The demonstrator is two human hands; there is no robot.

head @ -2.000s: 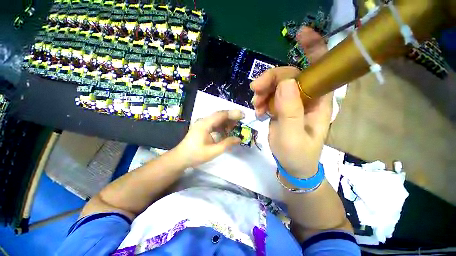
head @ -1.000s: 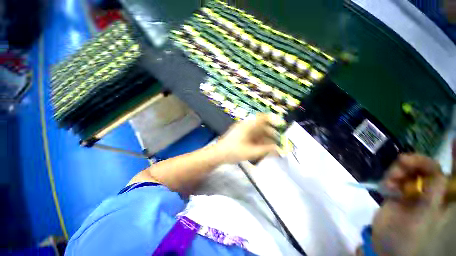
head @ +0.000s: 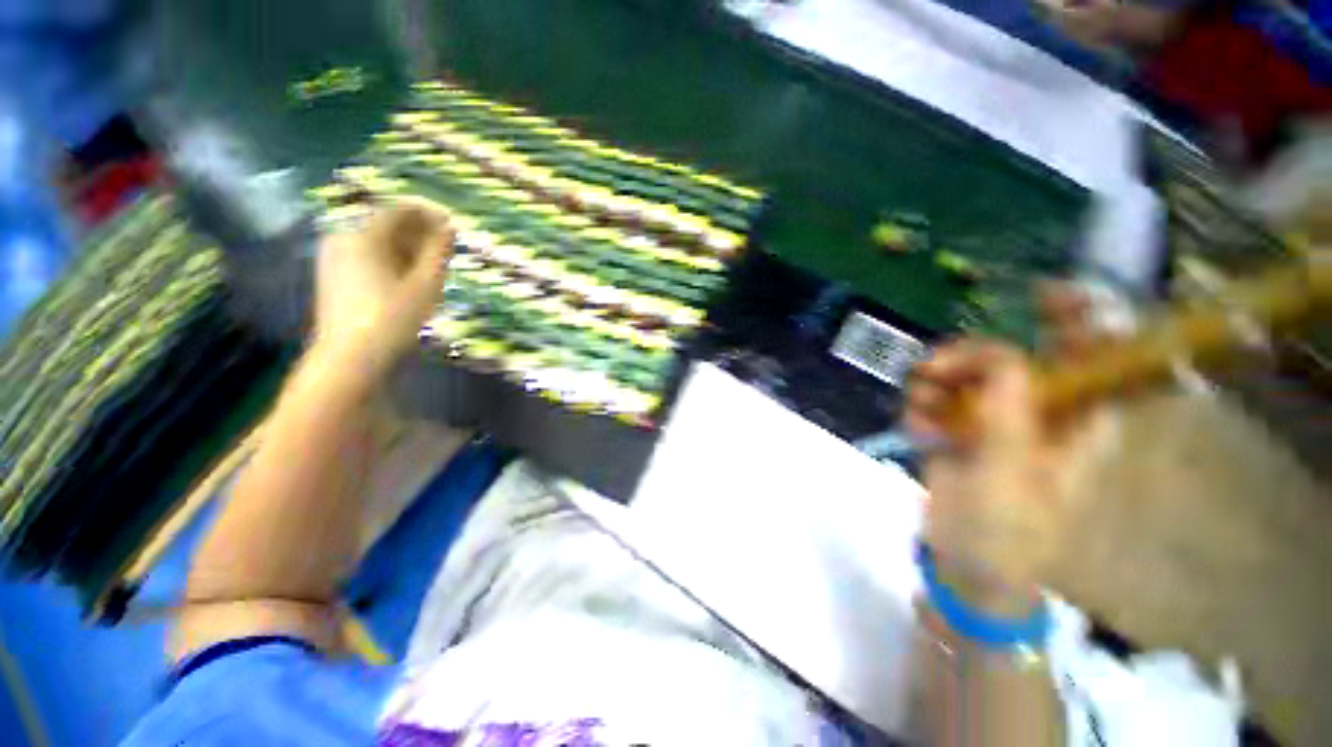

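The picture is blurred. My left hand [head: 377, 285] is over the left edge of the rows of circuit boards [head: 584, 241], its fingers bent down at them; I cannot tell whether it holds a board. The rows lie on a black tray [head: 570, 453]. My right hand [head: 993, 453] is closed around the gold-brown glue dispenser [head: 1183, 336], right of the black film with its square code label [head: 877, 347]. The dispenser's pale tip [head: 885, 444] points left over the film's lower edge.
White paper [head: 782, 533] lies in front of me. A cart with stacked boards [head: 110, 365] stands at the left. A few loose boards [head: 901, 234] lie on the green mat [head: 584, 66]. Crumpled white tissue [head: 1154, 701] is at lower right. Part of another person [head: 1118, 22] shows at the top right.
My left hand has moved from the white paper, past the lower side of the rows, to their left edge. My right hand still holds the dispenser. The camera view has turned.
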